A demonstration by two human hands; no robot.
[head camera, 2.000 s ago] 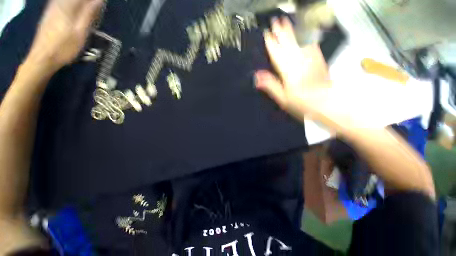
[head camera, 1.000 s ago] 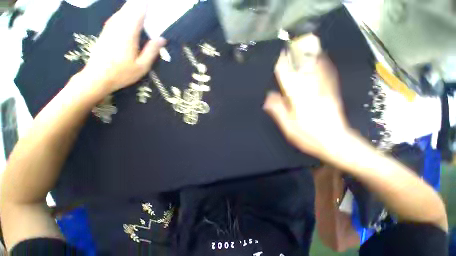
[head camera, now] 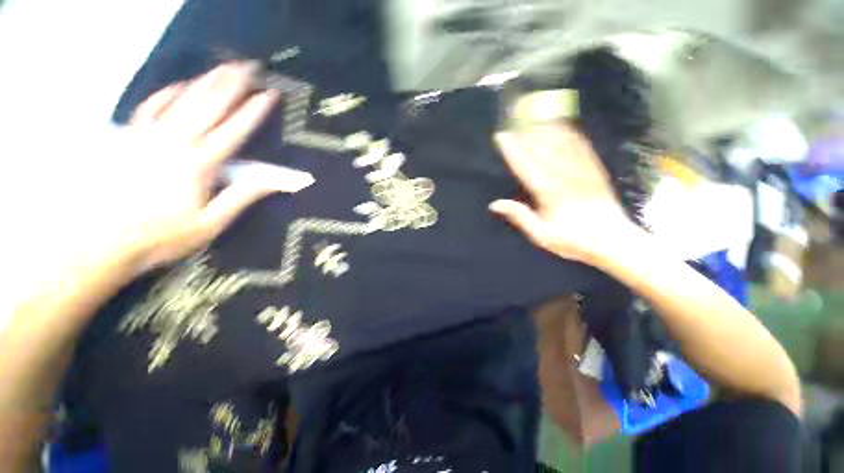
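Observation:
A black garment panel (head camera: 463,240) with gold flowers and zigzag lines lies across the machine table. My left hand (head camera: 190,171) rests on its left part, fingers spread, overexposed and blurred. A white pointed piece (head camera: 268,175) shows between its thumb and index finger; whether it is held or only lies there is unclear. My right hand (head camera: 564,189) lies palm down on the panel's right part, thumb apart, fingertips beside a blurred beige part (head camera: 544,106) under the machine head. The needle and presser foot cannot be made out.
The pale sewing machine (head camera: 685,78) spans the top right. A yellow-orange stick (head camera: 680,168) lies on the white table (head camera: 708,222) to the right. A blue crate (head camera: 662,402) with dark cloth is at lower right. Another gold-patterned cloth (head camera: 227,430) hangs at lower left.
The panel has turned and shifted, with more gold pattern showing at lower left. My left hand has moved down the view. My right hand stays near the machine head.

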